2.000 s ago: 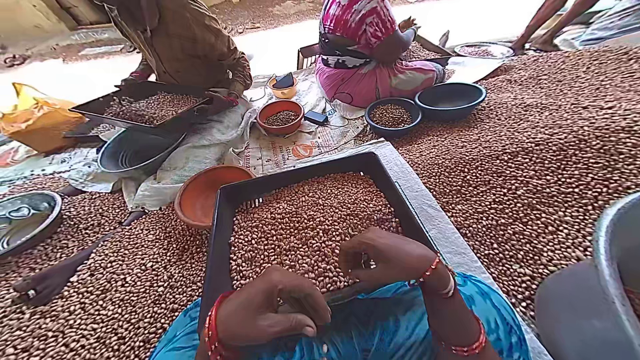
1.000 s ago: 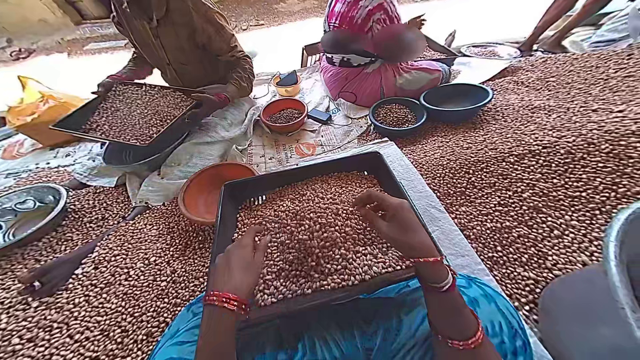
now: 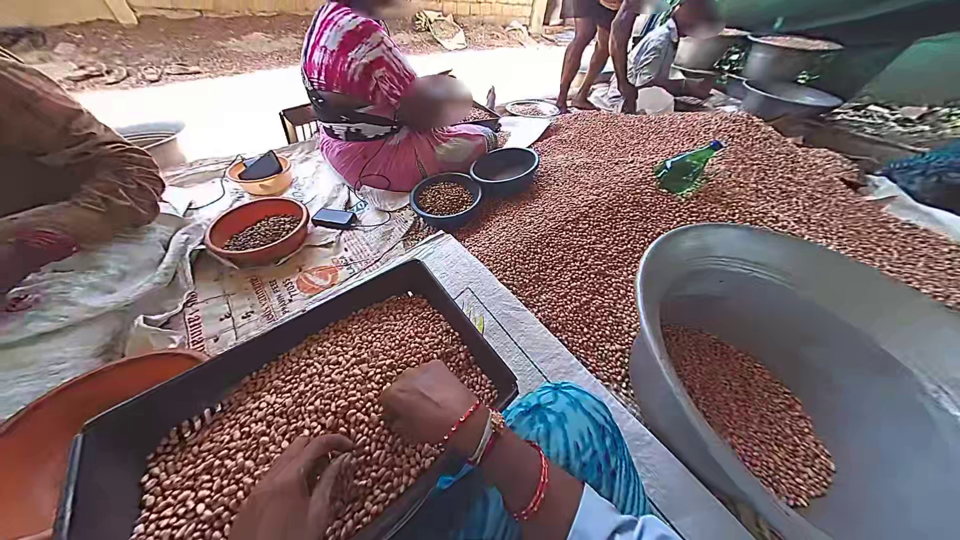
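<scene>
A black rectangular tray (image 3: 465, 326) lies tilted across my lap, filled with a layer of reddish-brown nuts or seeds (image 3: 300, 375). At the tray's near side my left hand (image 3: 296, 487) rests over them, thumb and fingers apart; nothing shows between them. Farther right my right hand (image 3: 427, 401) presses into the same layer, back of the hand up, its fingertips hidden, so I cannot tell whether it holds any. Red bangles circle the right wrist.
A large metal tub (image 3: 750, 262) with nuts stands at right, beside a big heap (image 3: 570, 300) bearing a green bottle (image 3: 684, 171). Beyond the tray are an orange-red bowl (image 3: 256, 251) and two dark bowls (image 3: 448, 219) (image 3: 506, 184). Other people sit at left and ahead.
The view has swung right, bringing the metal tub and green bottle into sight. My hands are closer together over the nuts than a second ago.
</scene>
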